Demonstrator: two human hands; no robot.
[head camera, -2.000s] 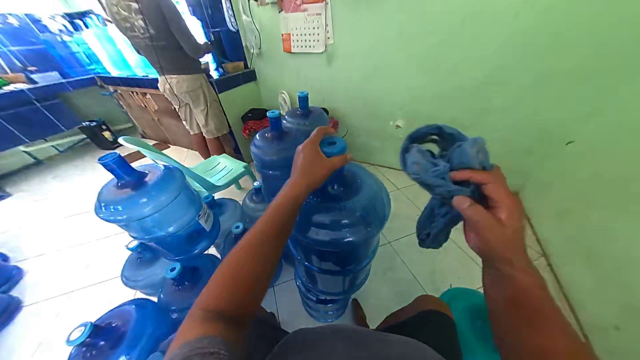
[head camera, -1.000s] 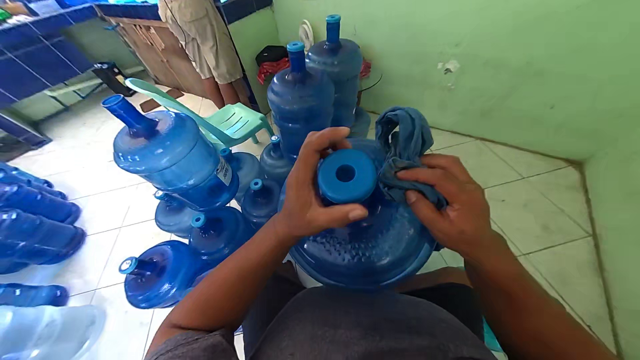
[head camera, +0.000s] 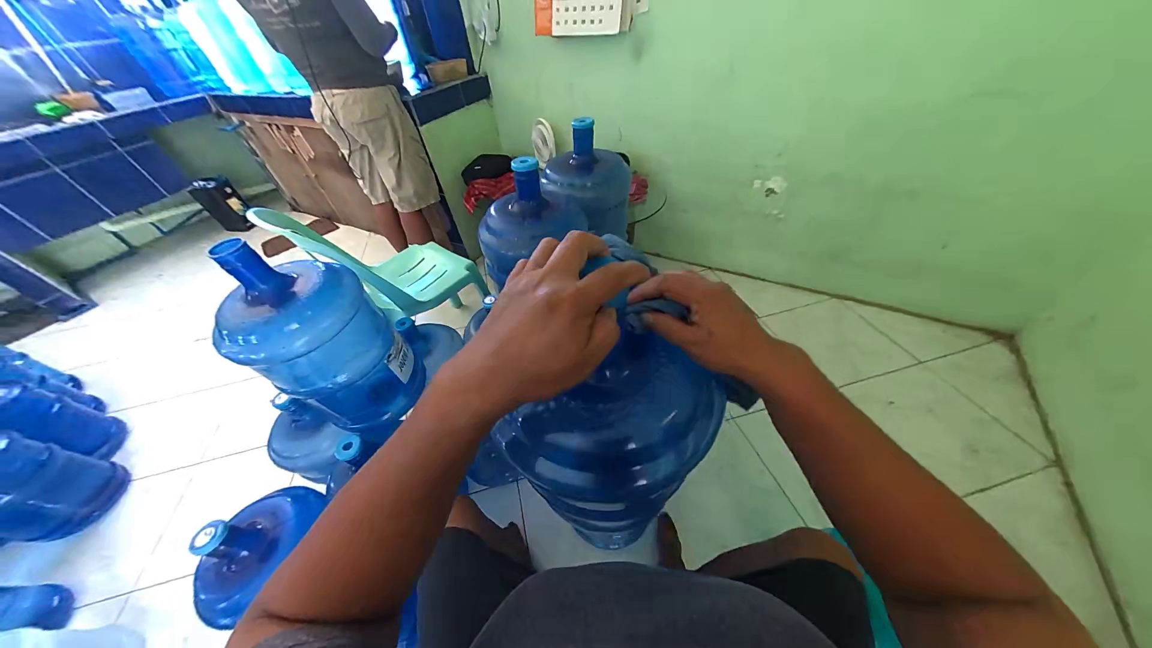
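Observation:
A large blue plastic water jug (head camera: 621, 441) stands upright between my knees. My left hand (head camera: 562, 315) is closed over the cap at its neck, hiding most of it. At the right of the neck, my right hand (head camera: 706, 324) pinches a blue cloth (head camera: 661, 310) against it. Part of the cloth shows behind the fingers, and a dark end hangs below the right hand.
Two capped jugs (head camera: 531, 220) stand just beyond. An open-necked jug (head camera: 306, 328) rests at the left above smaller jugs, near a pale green plastic chair (head camera: 418, 274). A person (head camera: 369, 117) stands at the tiled counter (head camera: 450, 94). A green wall (head camera: 864, 162) bounds the right.
Two seconds ago my right hand held the cloth up, away from the jug; now it presses the cloth at the neck. My left hand has closed further over the cap, which showed plainly one second ago.

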